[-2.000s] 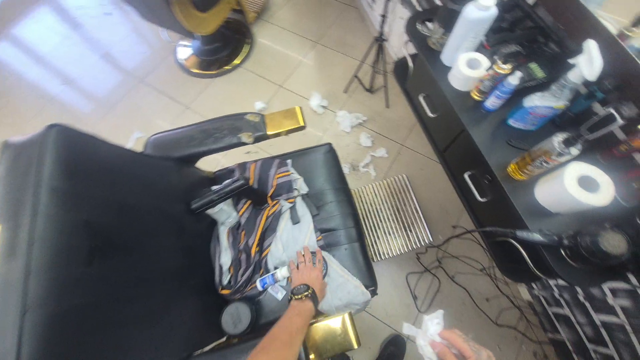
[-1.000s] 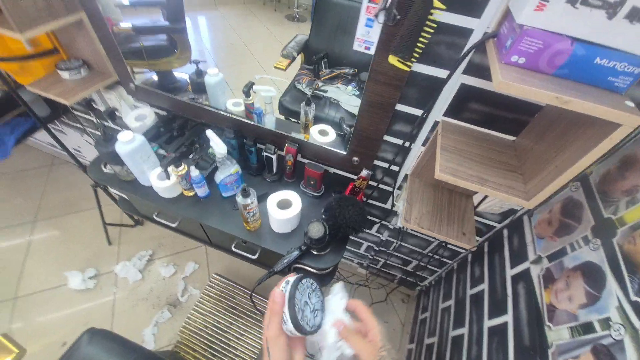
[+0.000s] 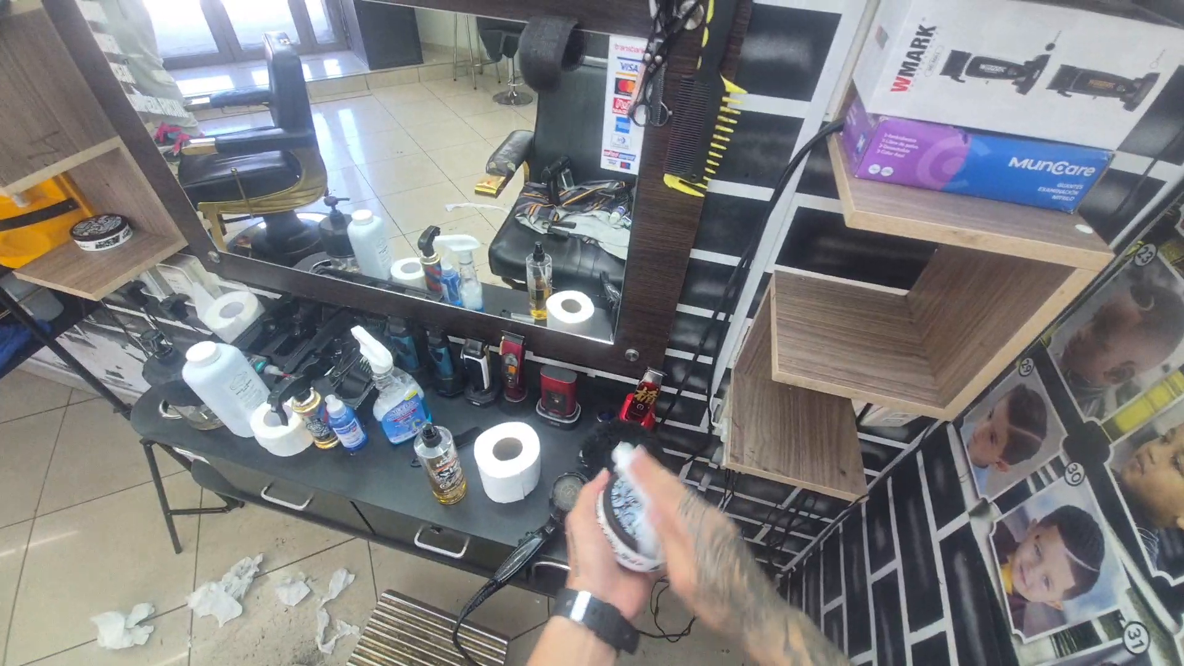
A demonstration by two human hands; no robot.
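Note:
My left hand, with a dark watch at its wrist, grips a round tub with a patterned lid and a dark rim. Over the lid lies my right hand, fingers together, with a white wad, apparently tissue, showing at its fingertips. Just behind the hands, a hair dryer rests at the counter's edge. A white paper roll stands to the left of it, beside a bottle of amber liquid. A spray bottle is farther left.
The dark counter also bears several hair clippers, bottles and another roll. A mirror hangs above. Wooden shelves with boxes jut out at the right. A slatted metal footrest and crumpled tissues are below.
The view has swung from the chair to the counter and mirror. My left hand, earlier on the striped cloth on the chair, now holds the tub. My right hand has moved onto the lid.

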